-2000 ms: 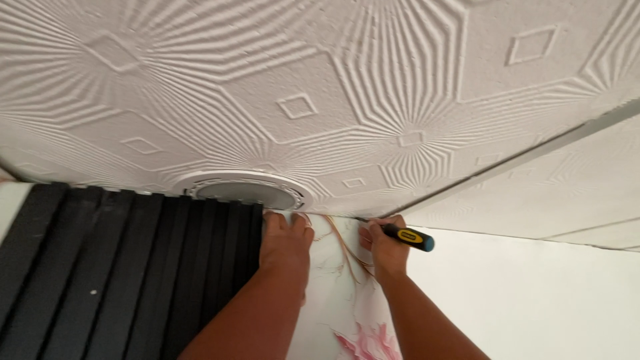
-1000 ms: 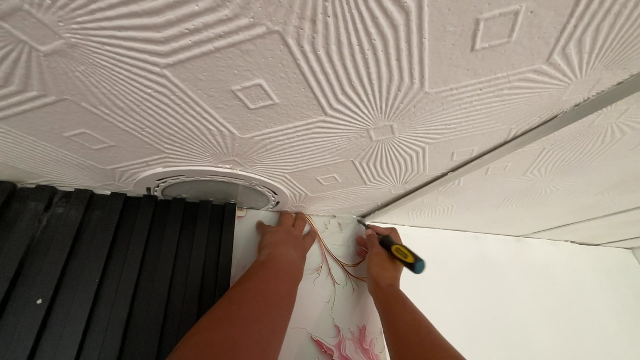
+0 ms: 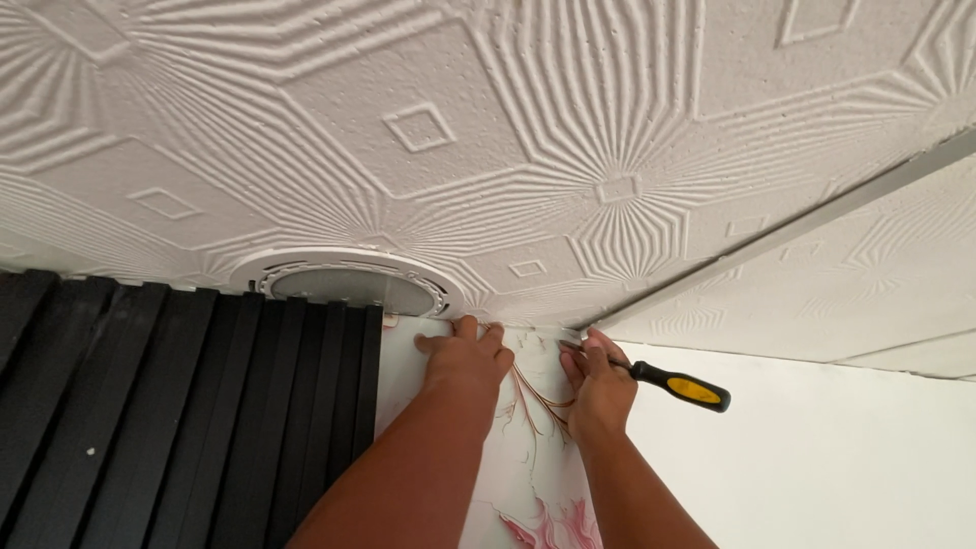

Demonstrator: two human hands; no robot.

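My left hand (image 3: 467,357) lies with spread fingers on the upper part of a wall panel (image 3: 534,457) printed with pink flowers and gold-brown stems; its fingertips reach the ceiling line. In my right hand (image 3: 602,389) is a screwdriver (image 3: 679,385) with a black and yellow handle. The handle points right and down, while the thin shaft passes between my fingers toward the panel's top right corner, just below the ceiling. What the tip touches is hard to tell, as my fingers partly hide it.
Black ribbed slat panelling (image 3: 183,412) covers the wall at left. Above it, a round white fixture (image 3: 351,286) sits in the embossed ceiling (image 3: 427,175). A grey ceiling strip (image 3: 785,225) runs diagonally to the corner near my right hand. At right is a plain white wall (image 3: 801,450).
The screwdriver's handle has swung, and its shaft now shows between my right fingers. My left hand stays on the flowered panel.
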